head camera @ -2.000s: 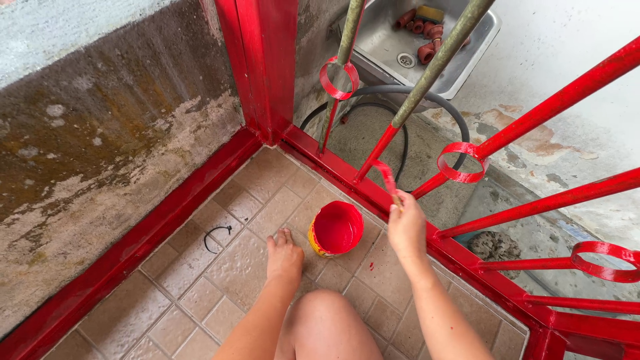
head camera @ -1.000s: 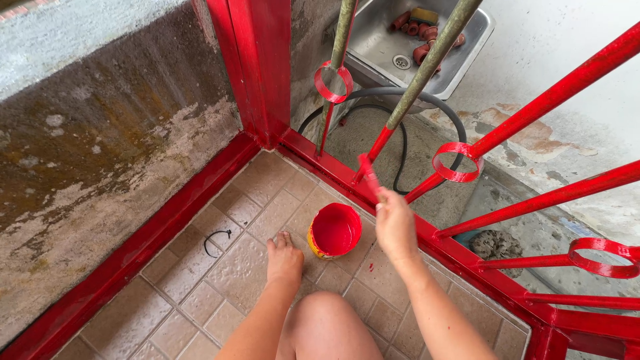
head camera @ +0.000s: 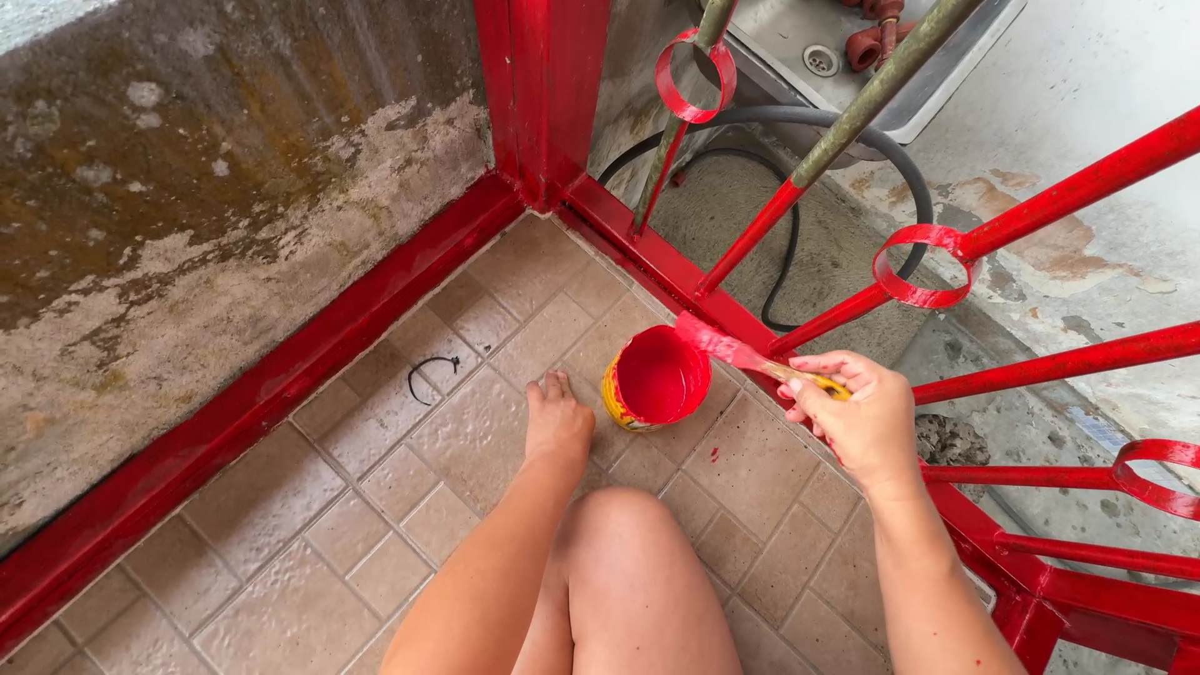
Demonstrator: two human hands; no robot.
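My right hand [head camera: 853, 403] grips the wooden handle of a paintbrush [head camera: 727, 345], whose bristles are covered in red paint and lie over the right rim of an open paint can [head camera: 656, 380]. Red paint fills part of the can, and its yellow side is smeared with red. My left hand [head camera: 559, 417] rests on the tiled floor just left of the can, holding nothing. Beyond the can stands a metal railing; one bar [head camera: 755, 234] is red at its lower end and bare greenish metal above. The bars farther right are red, with red rings [head camera: 926, 266] between some.
A red post [head camera: 544, 94] rises at the corner, beside a stained wall [head camera: 234, 169] with a red base rail [head camera: 281, 375]. A black cable tie [head camera: 431, 377] lies on the tiles. Behind the railing are a black hose [head camera: 914, 178] and a steel sink [head camera: 778, 56] holding reddish pipe fittings [head camera: 867, 47].
My right hand has brought the paintbrush away from the railing's lower bars to the can's rim. My left hand has stayed on the floor beside the can.
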